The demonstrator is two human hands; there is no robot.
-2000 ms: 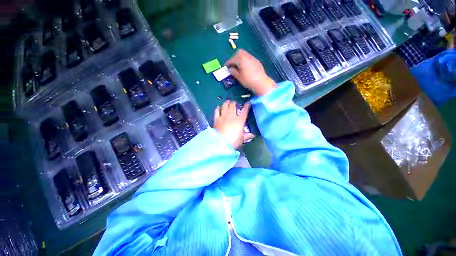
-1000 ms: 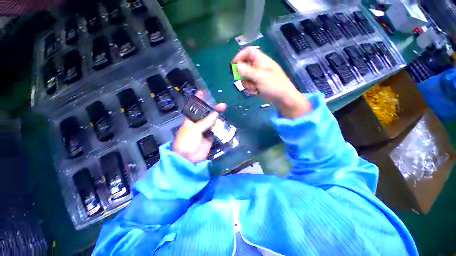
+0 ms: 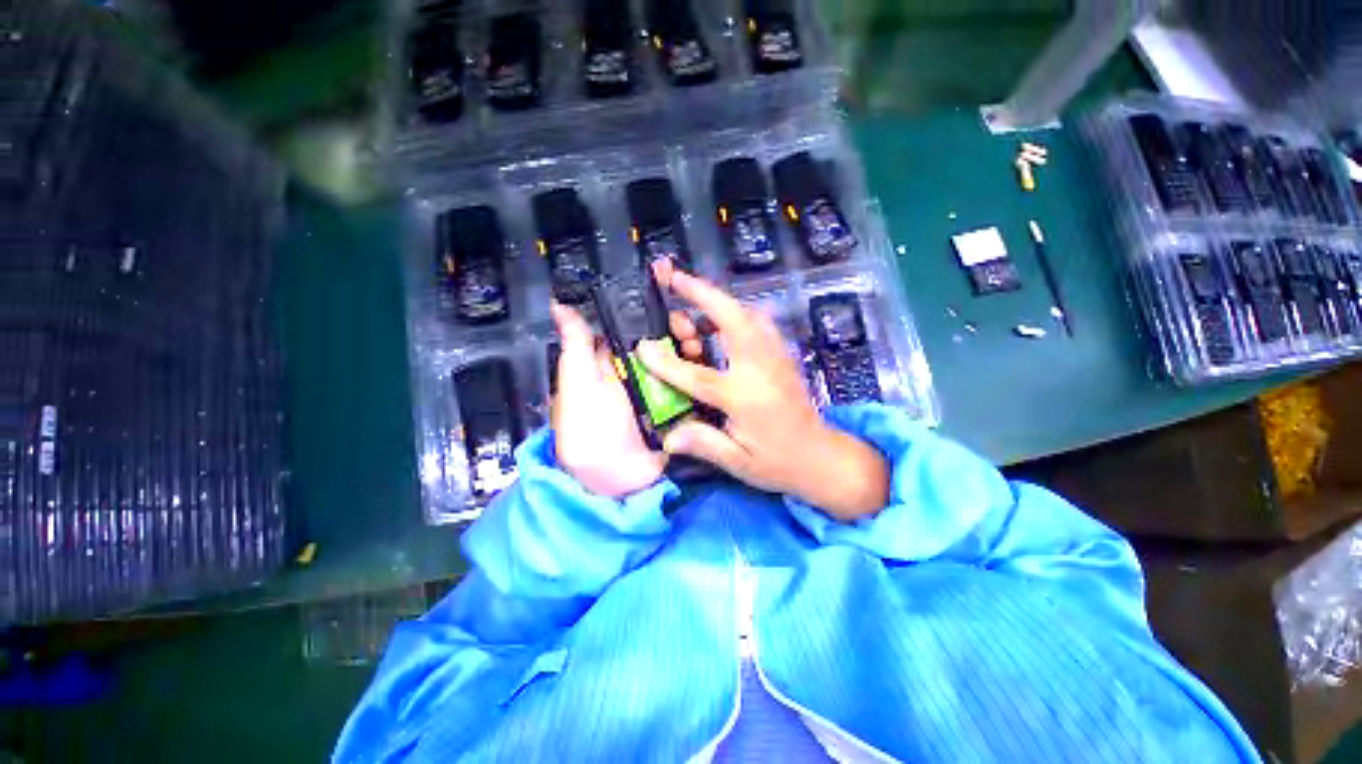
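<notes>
My left hand (image 3: 601, 415) holds a black phone (image 3: 635, 391) over the near row of the blister tray (image 3: 914, 346). My right hand (image 3: 759, 400) is on the same phone, its fingers pressing a bright green piece (image 3: 662, 382) against it. The hands hide much of the phone. Several phones with open backs lie in the tray pockets, and a keypad phone (image 3: 844, 346) lies right of my right hand. A battery (image 3: 992, 275) with a white card (image 3: 980, 246) lies on the green bench to the right.
A tall stack of clear trays (image 3: 135, 358) stands at the left. Another tray of keypad phones (image 3: 1158, 346) lies at the right. A thin dark tool (image 3: 1052, 279), pale cylinders (image 3: 1031, 160) and a metal post (image 3: 1064, 75) are between the trays. Cartons (image 3: 1195, 485) are at lower right.
The view has turned left. My right hand has brought the green piece from the bench to the phone. My left hand still holds a phone, now over the left tray.
</notes>
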